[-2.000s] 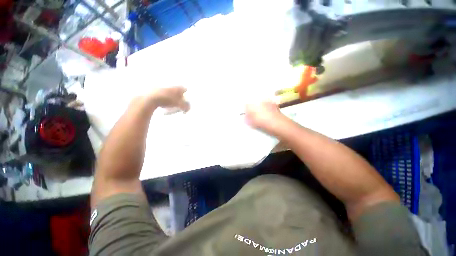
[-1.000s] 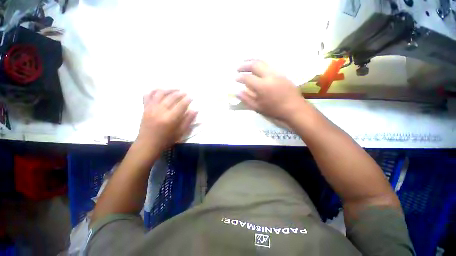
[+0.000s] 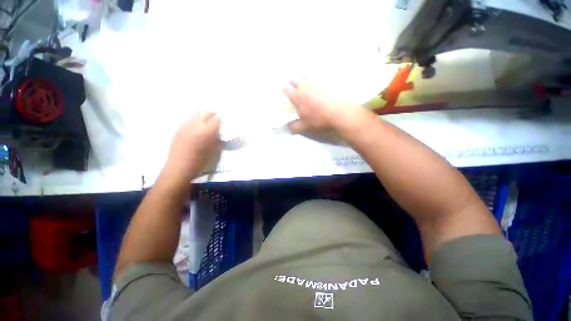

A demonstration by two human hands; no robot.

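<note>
My left hand (image 3: 199,143) is over the white table near its front edge, fingers curled, slightly blurred. My right hand (image 3: 316,111) is to its right, fingers partly spread, left of the needle area. White fabric seems to lie around the hands, but glare washes it out against the white table top (image 3: 263,157). Whether either hand holds fabric cannot be told. The sewing machine head (image 3: 463,31) is at the upper right. Orange-red crossed tape (image 3: 398,86) sits on the bed beside the needle area.
A black housing with a round red grille (image 3: 39,100) stands on the table at the left. A printed ruler scale (image 3: 494,151) runs along the front edge. Blue perforated baskets (image 3: 211,232) are below the table. A red object (image 3: 62,241) is at the lower left.
The view has swung and levelled since the first frame. Since the second, my right hand has turned flatter, with fingers extended left, and my left fingers have curled more.
</note>
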